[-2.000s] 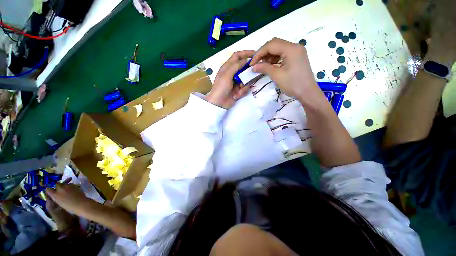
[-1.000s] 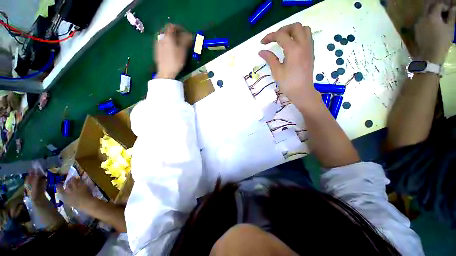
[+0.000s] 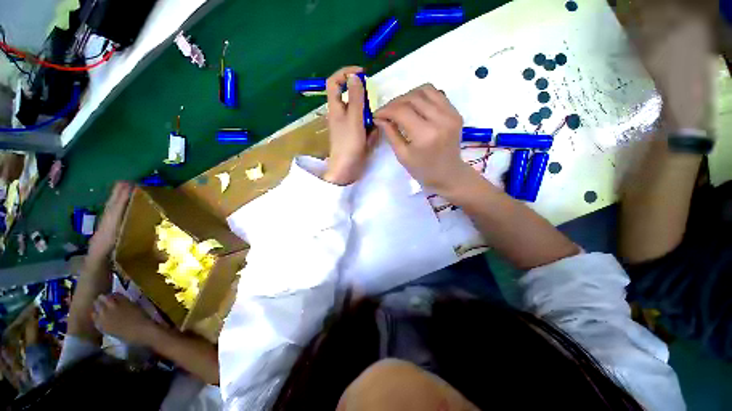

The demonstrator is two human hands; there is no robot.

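My left hand holds a blue battery cell upright between its fingers, with a pale-yellow patch beside it. My right hand is close to the cell's lower end, thumb and index fingertips together; whether they pinch a small part or wire is too small to tell. Below the hands lies white paper with thin lead wires, partly hidden by my right hand and forearm. Several blue cells lie on the board to the right of my right hand.
A carton with yellow paper pieces stands at left. Cells and pink-wrapped parts lie on the green belt. Dark discs are scattered on the pale board. Other workers' arms show at right and lower left.
My left hand has come back from the belt to the board's edge and now holds a cell. My right hand has moved down-left to it and closed its fingertips. Belt items have shifted.
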